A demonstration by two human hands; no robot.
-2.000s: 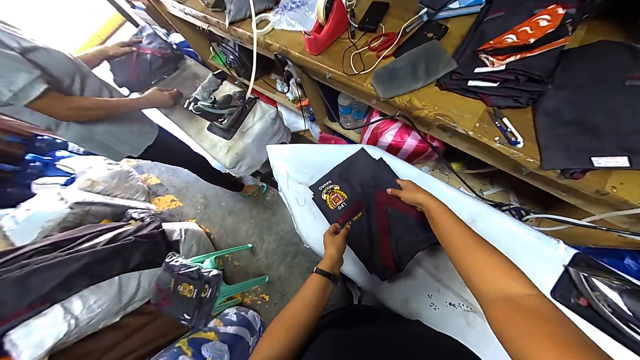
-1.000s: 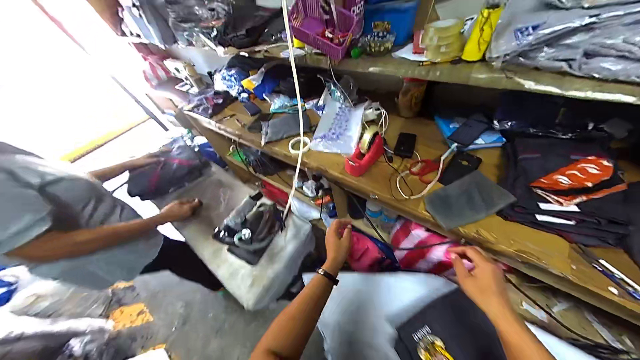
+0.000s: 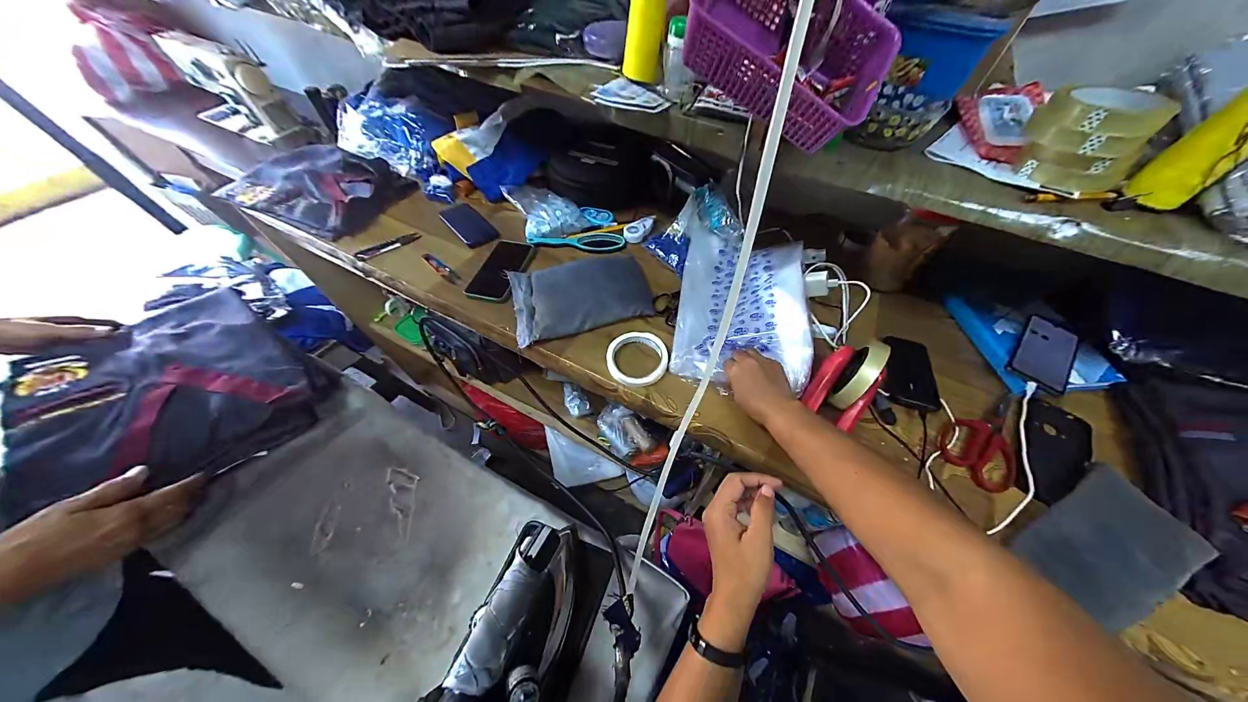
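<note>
My right hand (image 3: 759, 382) reaches over the workbench and touches the lower edge of a stack of clear plastic bags (image 3: 746, 307) with blue print; whether its fingers grip a bag is unclear. Below it, in front of the bench edge, my left hand (image 3: 741, 531) is raised with curled fingers and nothing visible in it, a dark band on its wrist. Just right of my right hand stands a red tape dispenser (image 3: 827, 378) with a tape roll. A roll of white tape (image 3: 637, 359) lies to the left, near a grey cloth pad (image 3: 585, 295).
At left, another person's hand (image 3: 117, 517) holds a dark folded garment (image 3: 195, 390) over a padded pressing surface (image 3: 361, 517). A clothes iron (image 3: 517, 614) stands on it, near a hanging white cord (image 3: 721, 331). Red scissors (image 3: 980, 453), phones and cables lie on the bench (image 3: 892, 322). A purple basket (image 3: 790, 68) sits above.
Two seconds ago both my hands were on a dark folded garment with an emblem; they have let it go. My right hand has moved to the plastic bags. The view has swung up and left.
</note>
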